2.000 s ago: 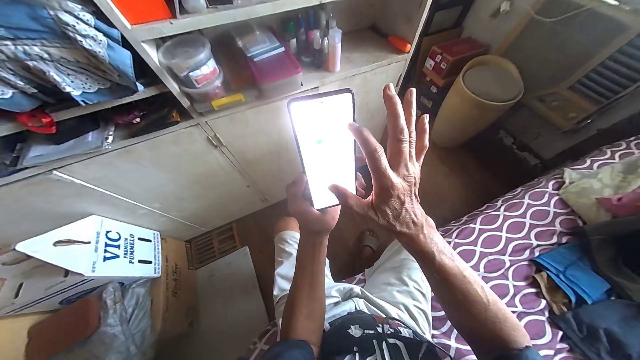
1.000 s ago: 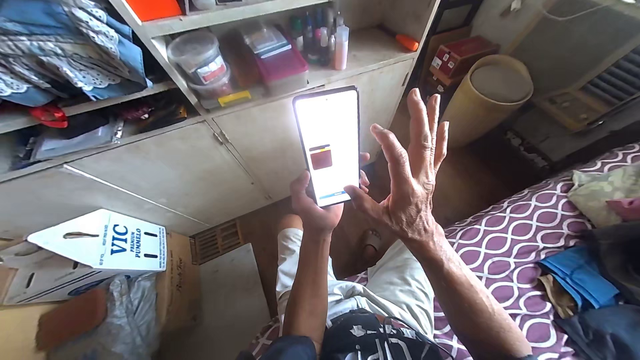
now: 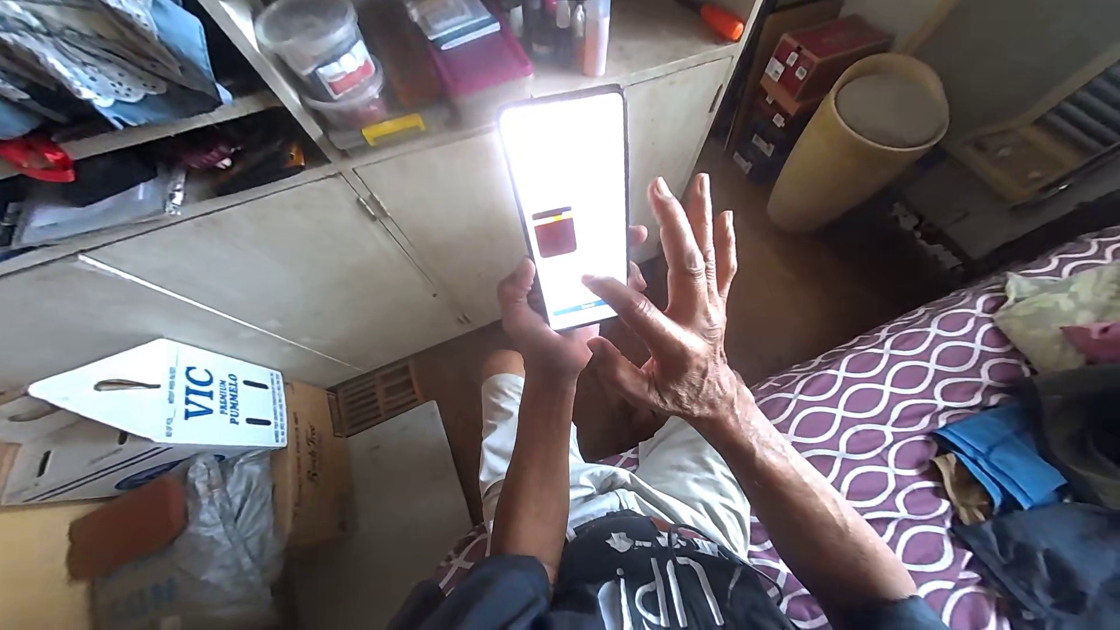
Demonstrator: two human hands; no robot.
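A smartphone (image 3: 573, 175) with a very bright screen is held upright over my lap. My left hand (image 3: 551, 328) grips its lower end, with the thumb along the left edge and fingertips showing past the right edge. On the screen a small dark red picture shows; the rest is mostly washed out. My right hand (image 3: 678, 315) is beside the phone's lower right corner, its index fingertip at the lower part of the screen and the other fingers spread. The right hand holds nothing.
Ahead stands a cabinet (image 3: 236, 271) with shelves of plastic tubs (image 3: 315, 52) and bottles. A cardboard carton (image 3: 219, 394) lies at the left. At the right are a cylindrical bin (image 3: 853, 144), stacked boxes (image 3: 822, 57) and a patterned bedspread (image 3: 840, 420) with clothes (image 3: 1006, 464).
The screen content has changed, and a dark red picture now shows on it. My right index finger has come down to the screen's lower part, where the thumb was before.
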